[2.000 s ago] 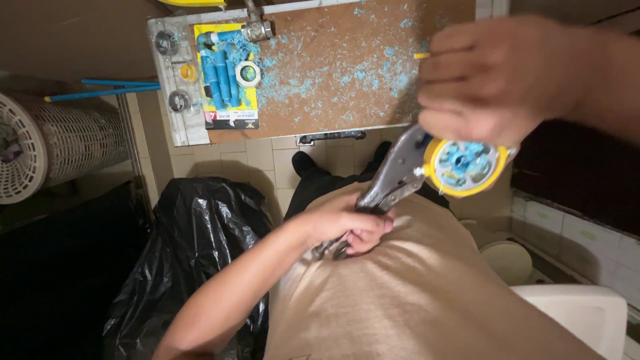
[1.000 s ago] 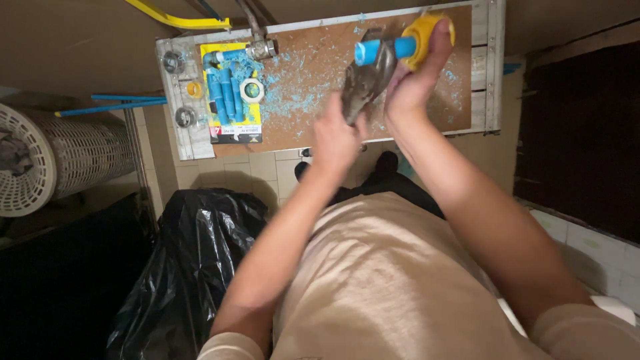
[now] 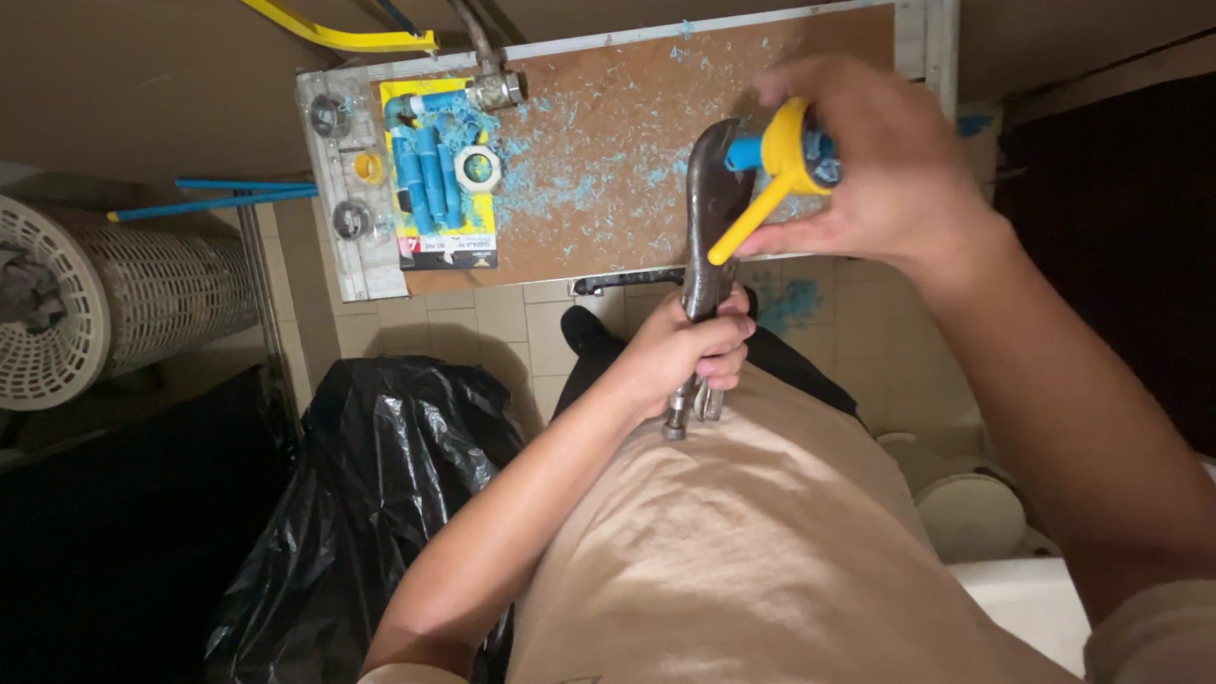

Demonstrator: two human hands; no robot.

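Note:
Locking pliers stand upright before my torso, their handles in my closed left hand. Their jaws are at a short blue plastic pipe. A yellow pipe-threading die holder with a handle surrounds the pipe's right part, and blue shavings fill its open end. My right hand is blurred; its fingers are spread around the die holder, with the thumb below by its handle. Whether the palm touches the holder cannot be told.
Blue shavings lie on a brown board. At its left are short blue pipes, a metal valve, a white octagonal ring and a clear plastic package. A black plastic bag and a white basket stand left.
The pliers and die holder were over the board one second ago, with the pipe pointing left. My left hand has come down nearer my torso. My right hand's fingers have spread around the holder.

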